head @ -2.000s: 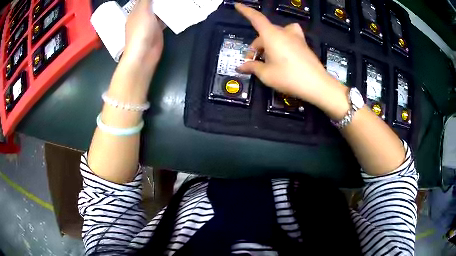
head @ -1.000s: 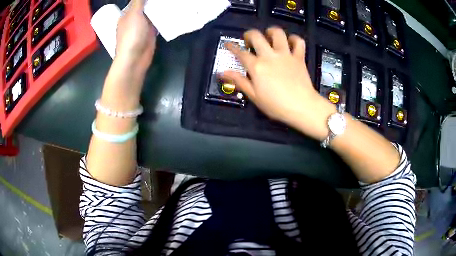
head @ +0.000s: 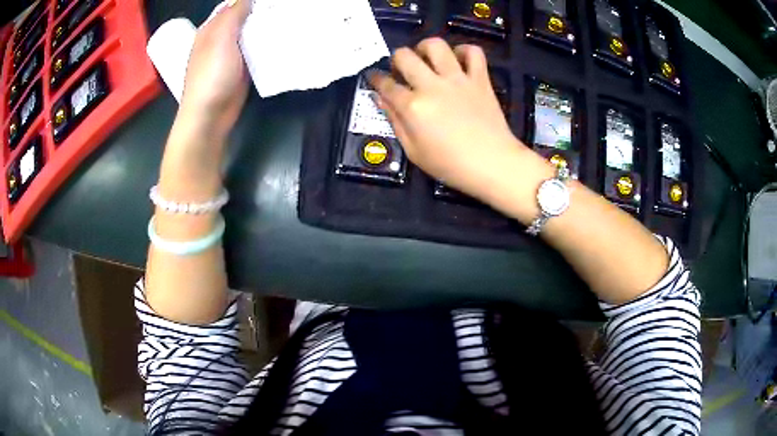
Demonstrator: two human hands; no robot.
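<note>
The white label strip (head: 311,47) hangs from my left hand (head: 220,64), which grips it at the upper left; a curled part of the strip shows left of the hand. My right hand (head: 447,111) is over the nearest left black electronic unit (head: 371,128) in the black foam tray (head: 375,213). Its fingertips are at the unit's upper end, beside the strip's edge. A white printed label shows on that unit, above the round gold sticker (head: 375,152). The right hand partly covers the neighbouring unit. Whether a label is between its fingers cannot be seen.
A red foam tray (head: 128,111) with several black units lies at the left. More units (head: 619,153) sit in the black tray to the right and behind. The dark green bench surface (head: 264,187) runs between the trays, with its edge near my body.
My right hand went from pointing near the strip down onto the near left unit, and its fingers are now at the unit's upper end. The strip hangs lower, and the black tray has shifted slightly left.
</note>
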